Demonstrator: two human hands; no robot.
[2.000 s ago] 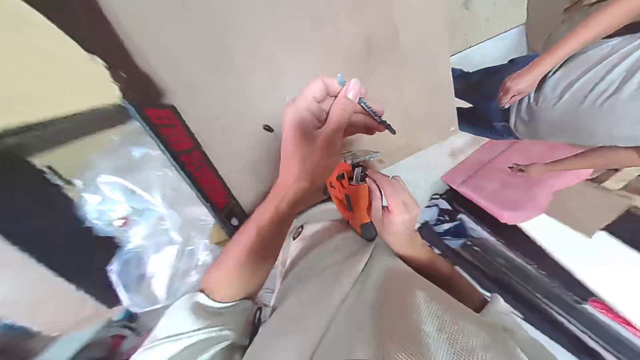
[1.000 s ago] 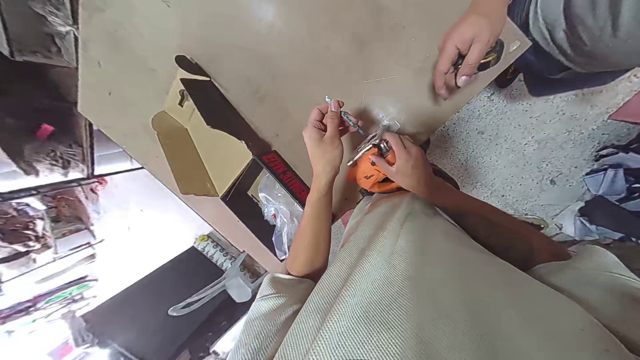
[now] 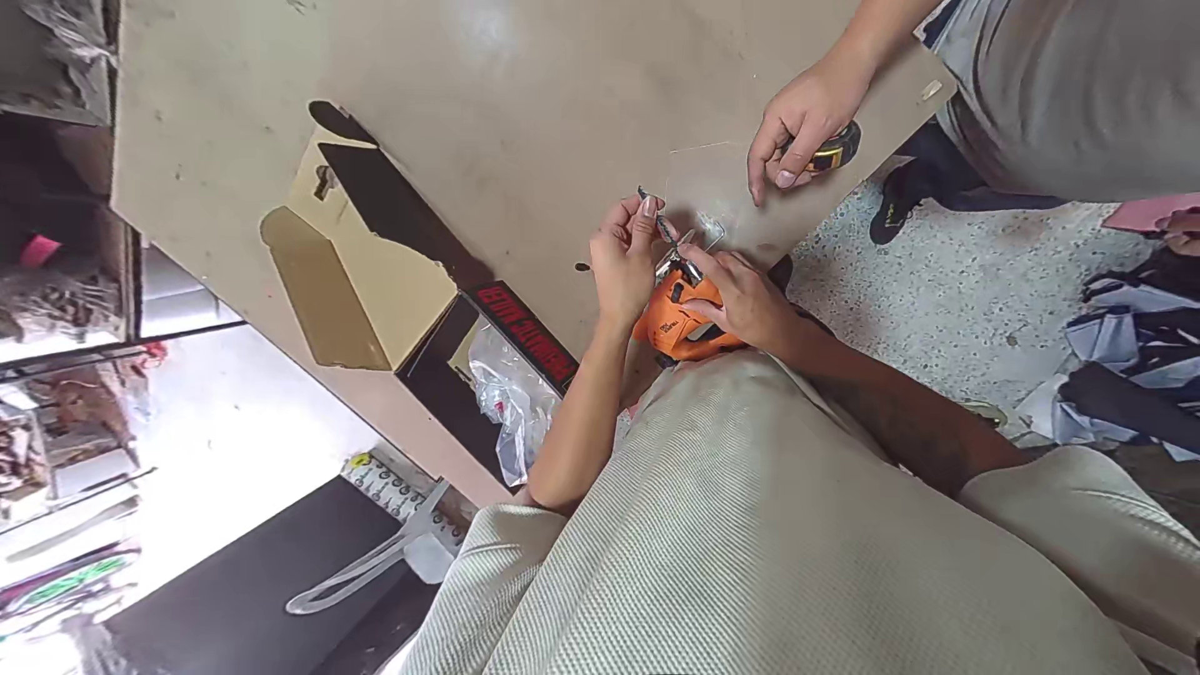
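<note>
My left hand (image 3: 626,258) pinches a thin dark blade (image 3: 664,228) between thumb and fingertips. The blade's lower end is close to the metal front of an orange power tool that looks like a jigsaw (image 3: 689,314); whether they touch cannot be told. My right hand (image 3: 741,295) grips the tool from the right, fingertips at its metal front and thumb on the orange body. The tool is near my waist at the table edge. A clear plastic piece (image 3: 714,230) shows just beyond its front.
An open cardboard box (image 3: 352,281) lies on the table (image 3: 562,84) at left, holding a clear plastic bag (image 3: 511,398). At upper right, a co-worker's hand (image 3: 811,117) holds a tape measure (image 3: 837,150) on the table. Striped cloth (image 3: 1139,328) lies beyond the speckled floor.
The view has turned strongly since the first frame. The blade, held up apart from the tool then, is now close to the tool's metal front. My right hand stays at the tool.
</note>
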